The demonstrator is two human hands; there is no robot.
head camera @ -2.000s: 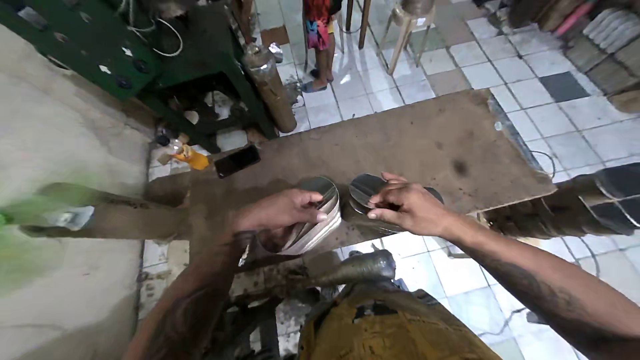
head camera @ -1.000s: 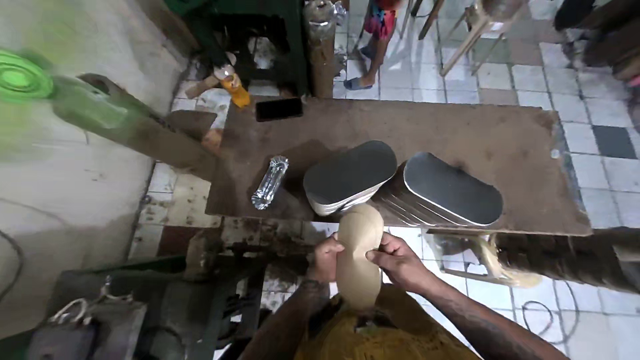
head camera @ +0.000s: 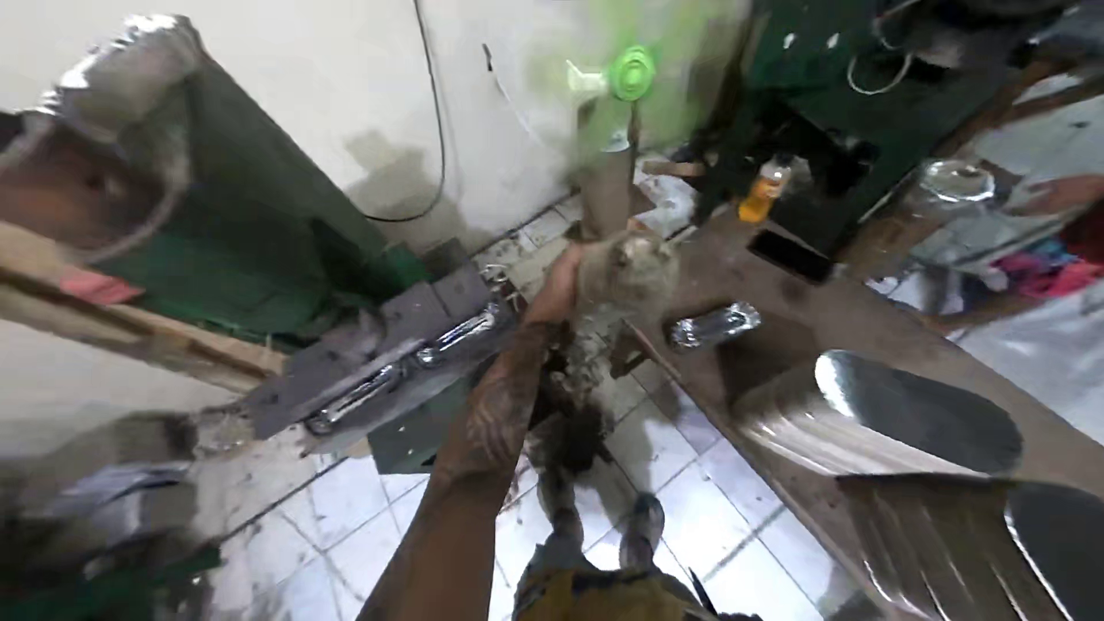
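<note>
My left hand point(head camera: 565, 278) reaches out ahead, at the left side of a blurred tan object point(head camera: 634, 267) near the bench corner; whether the fingers grip it is not clear. My right hand is out of view. On the brown bench point(head camera: 776, 293) lies a shiny metallic oblong piece point(head camera: 716, 325), to the right of the tan object. Nearer me stands a stack of dark-topped, pale-edged oblong pieces point(head camera: 923, 414), with a second such stack point(head camera: 1056, 535) beside it at the lower right.
Left of my arm stands a green machine point(head camera: 259, 198) with a grey metal ledge point(head camera: 379, 362) holding shiny elongated parts. A bottle of orange liquid point(head camera: 763, 190) and a black phone point(head camera: 791, 256) are at the bench's far end. A bright green round object point(head camera: 634, 73) is by the wall.
The view has swung far to the left. One second ago both hands held a tan sole-shaped piece before the bench; now my left arm is stretched forward and my right hand has left the view.
</note>
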